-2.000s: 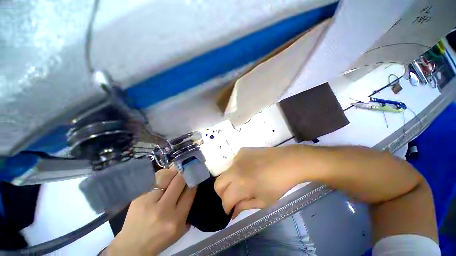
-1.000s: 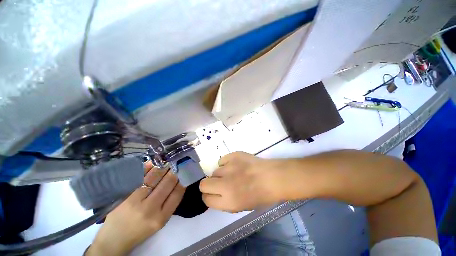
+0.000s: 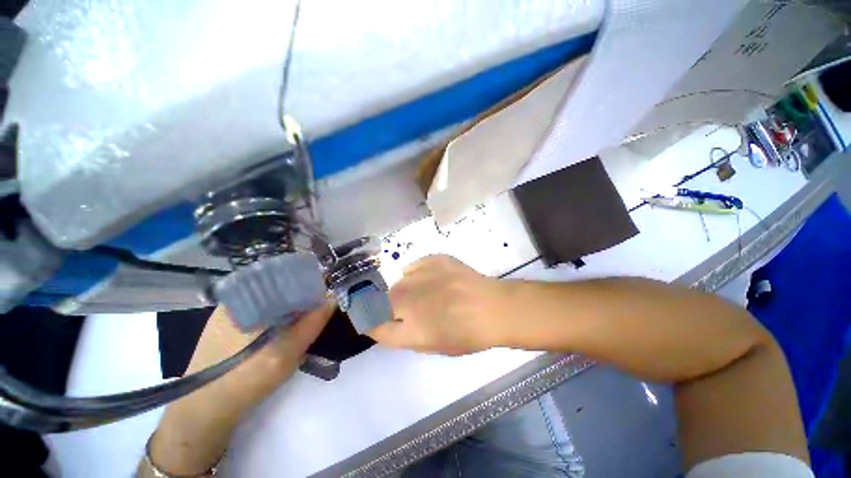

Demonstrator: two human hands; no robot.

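Observation:
A black fabric piece lies under and in front of the presser foot guard of the white sewing machine. A dark strip-like end of it shows at its near edge. My left hand is at the left of the needle, its fingertips on the black piece, partly hidden by the grey tension knob and a curved metal guard. My right hand is right of the foot with fingers bent in, at the black piece's right edge. The fingertips of both hands are partly hidden.
A dark brown flat piece lies right of the needle. Thread snips and a tray of small tools are further right. A beige card hangs on the machine head. More black fabric lies left. A measuring strip runs along the table edge.
The view has shifted, so the machine head sits further right. The black piece shows less between my hands, and its dark end is now visible. My right hand is closer to the foot.

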